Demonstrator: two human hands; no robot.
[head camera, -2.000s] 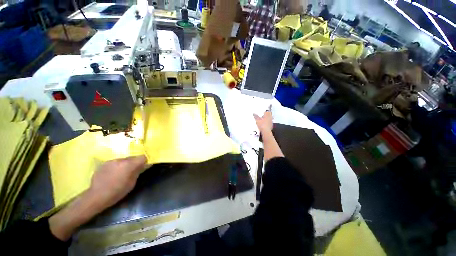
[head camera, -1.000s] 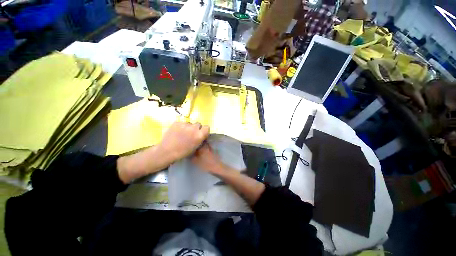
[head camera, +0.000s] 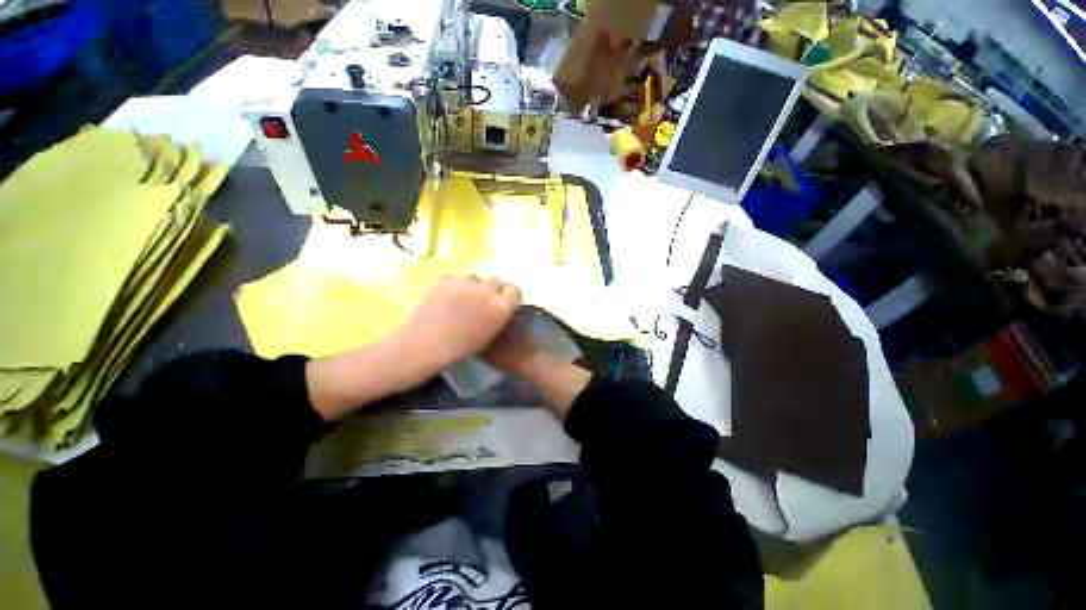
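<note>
A yellow panel lies under the head of the pattern sewing machine, brightly lit near the needle. My left hand is closed on the panel's front edge. My right hand is beside and partly behind it, at the same edge, with a pale white sheet below the hands. What the right hand's fingers hold is hidden. Teal thread snips lie right of the hands, partly hidden by the sleeve.
A stack of yellow panels is at left. Brown panels lie at right, beside a dark strip and thin black cord. An upright screen and a thread cone stand behind. Yellow scraps lie along the front edge.
My right hand has come from the right side of the table to join my left hand at the panel's edge. The white sheet now shows less under the hands than one second ago.
</note>
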